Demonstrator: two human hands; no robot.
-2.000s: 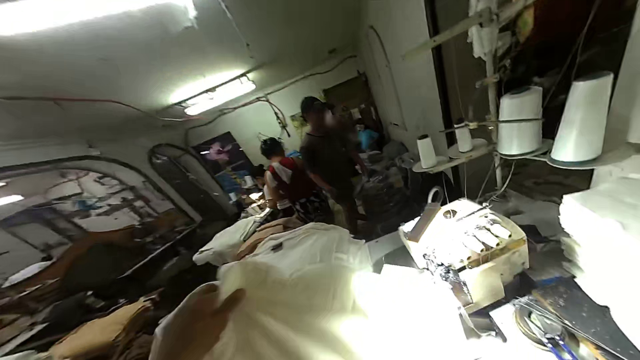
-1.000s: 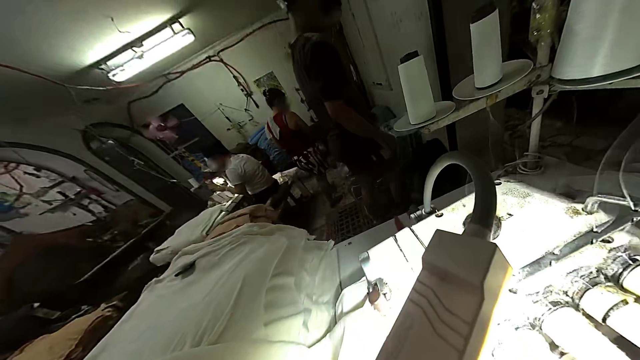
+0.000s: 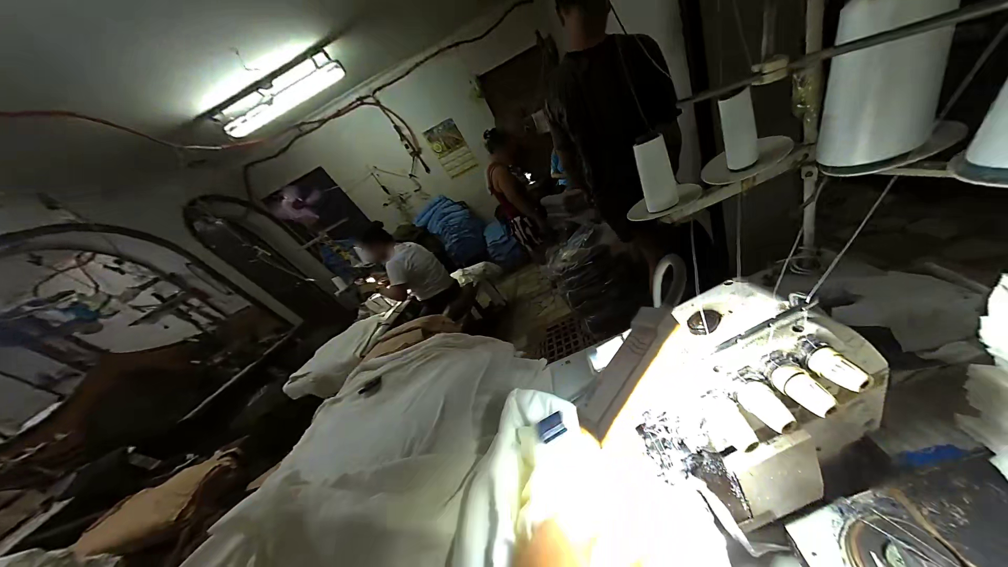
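Observation:
A hand, apparently my left hand [image 3: 551,543], shows as an orange patch at the bottom edge, washed out by glare. It is at the white fabric [image 3: 516,441], which has a small dark blue label [image 3: 551,426] on it; its fingers and hold cannot be made out. The fabric lies beside the needle area of an overlock sewing machine [image 3: 850,417], beneath a lit lamp [image 3: 630,370]. More white cloth [image 3: 394,441] is heaped to the left. My right hand is not visible.
Thread cones [image 3: 656,173] stand on a rack above the machine. White fabric pieces [image 3: 994,370] are stacked at the right edge. A standing person [image 3: 610,118], a person in red [image 3: 512,189] and a seated person [image 3: 417,272] are beyond. Brown cloth [image 3: 157,504] lies lower left.
The hand seen on white fabric at lower left two seconds ago now appears at bottom centre. Fabric with a blue label has come up beside the lamp. The view has shifted strongly.

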